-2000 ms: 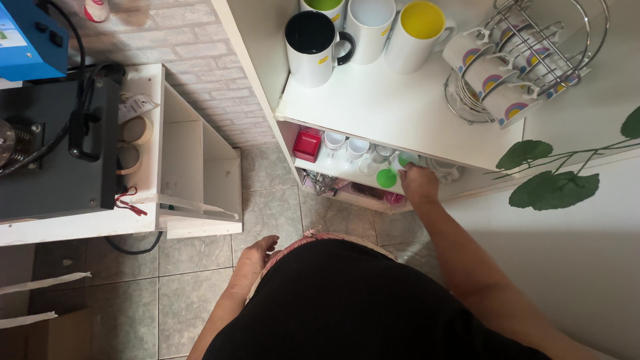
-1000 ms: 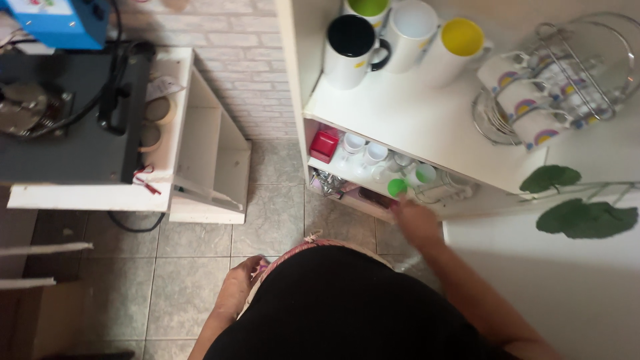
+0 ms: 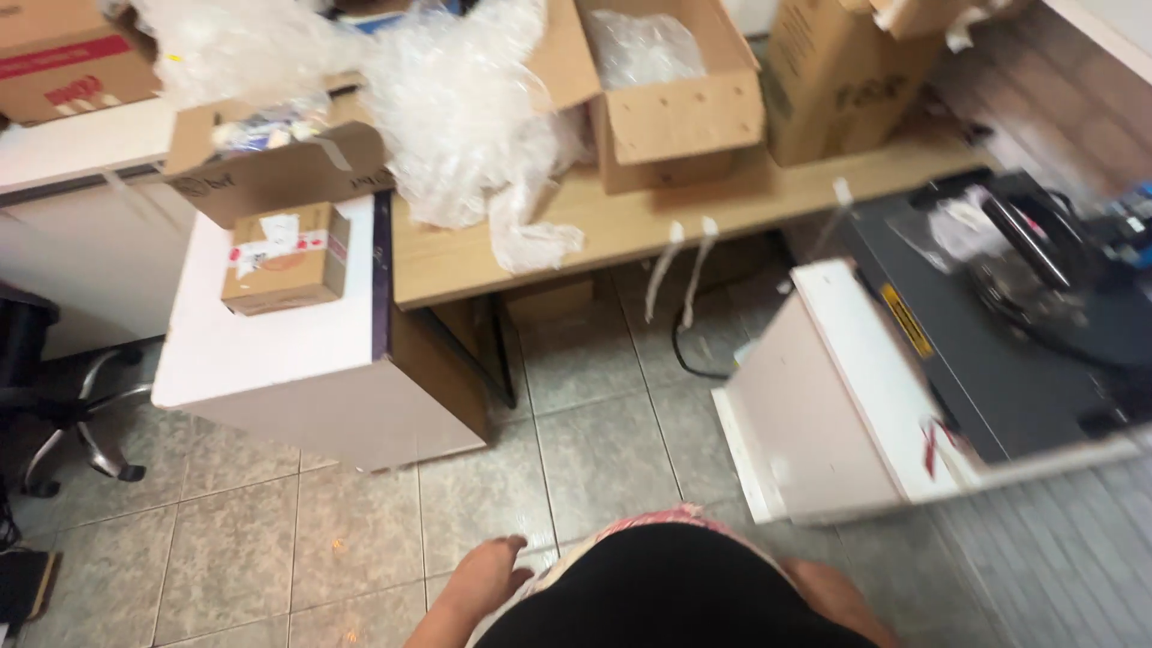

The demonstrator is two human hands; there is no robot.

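Observation:
My left hand (image 3: 490, 573) hangs beside my waist at the lower middle of the head view, fingers apart, with nothing seen in it. On the other side of my black shirt a part of my right arm (image 3: 832, 594) shows; the right hand itself is hidden behind my body. Neither arm is near the furniture. Ahead stands a wooden table (image 3: 621, 238) with crumpled clear plastic wrap (image 3: 459, 117) and an open cardboard box (image 3: 679, 121) on it. A small taped cardboard box (image 3: 288, 261) rests on a white surface to the left.
A white cabinet (image 3: 819, 387) with a dark machine (image 3: 981, 333) on top stands at the right. A black cable (image 3: 688, 360) lies on the tiled floor. A tall cardboard box (image 3: 837, 81) stands at the table's back. A chair's wheeled base (image 3: 85, 414) is at far left.
The view has swung away from the mug shelf to the table with boxes. My right hand, earlier at the lower shelf by the cups, is now out of sight beside my body.

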